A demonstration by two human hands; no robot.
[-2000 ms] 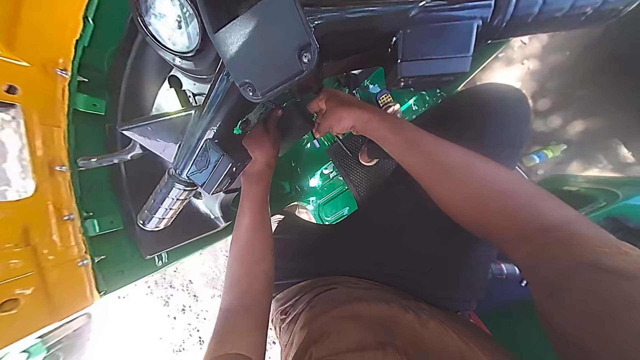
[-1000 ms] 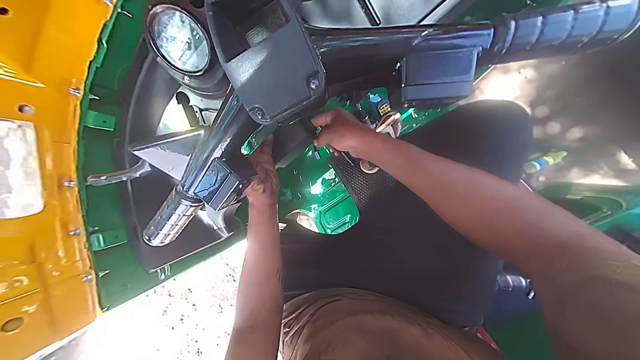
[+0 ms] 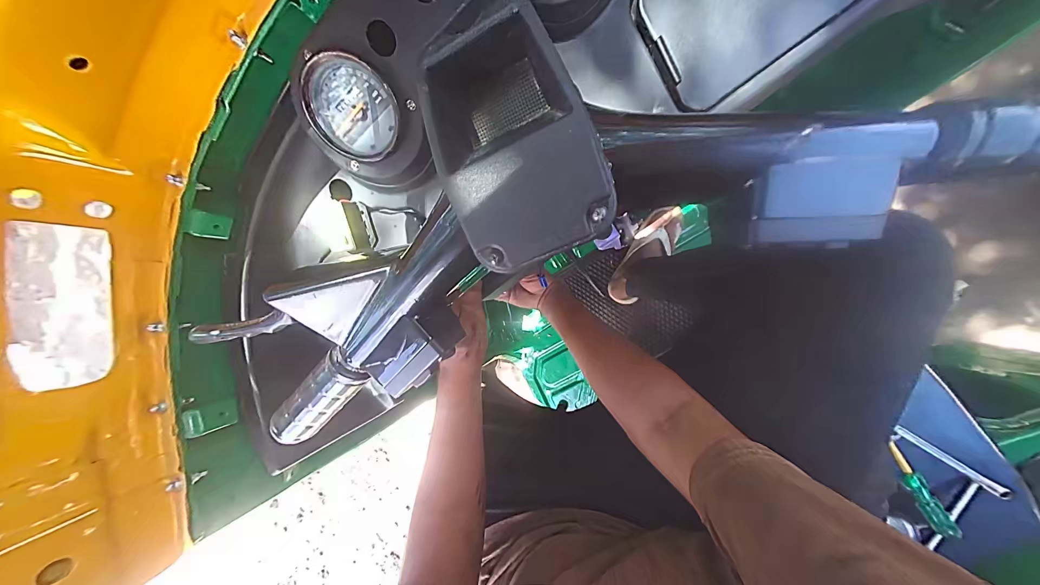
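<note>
My left hand (image 3: 469, 318) reaches up beneath the black plastic handlebar cover (image 3: 520, 183), beside the black switch housing (image 3: 413, 357); its fingertips are hidden. Close to its right, my right hand (image 3: 526, 291) is partly under the cover's lower edge, with a small blue item at its fingers. What either hand holds cannot be made out. The handlebar (image 3: 418, 280) slopes down left to a ribbed handgrip (image 3: 317, 398) with a lever (image 3: 242, 327). A round speedometer (image 3: 351, 106) sits in the dashboard at upper left.
An orange body panel (image 3: 97, 455) with a green edge bearing screws curves along the left. Green bodywork (image 3: 561, 378) and a textured black mat (image 3: 621, 313) lie below the cover. At lower right, a green-handled screwdriver (image 3: 929, 505) and a metal T-handle tool (image 3: 955, 463) rest on a dark surface.
My right hand has moved left and farther under the cover, nearer my left hand. The view has shifted, and the screwdriver and T-handle tool now show at lower right.
</note>
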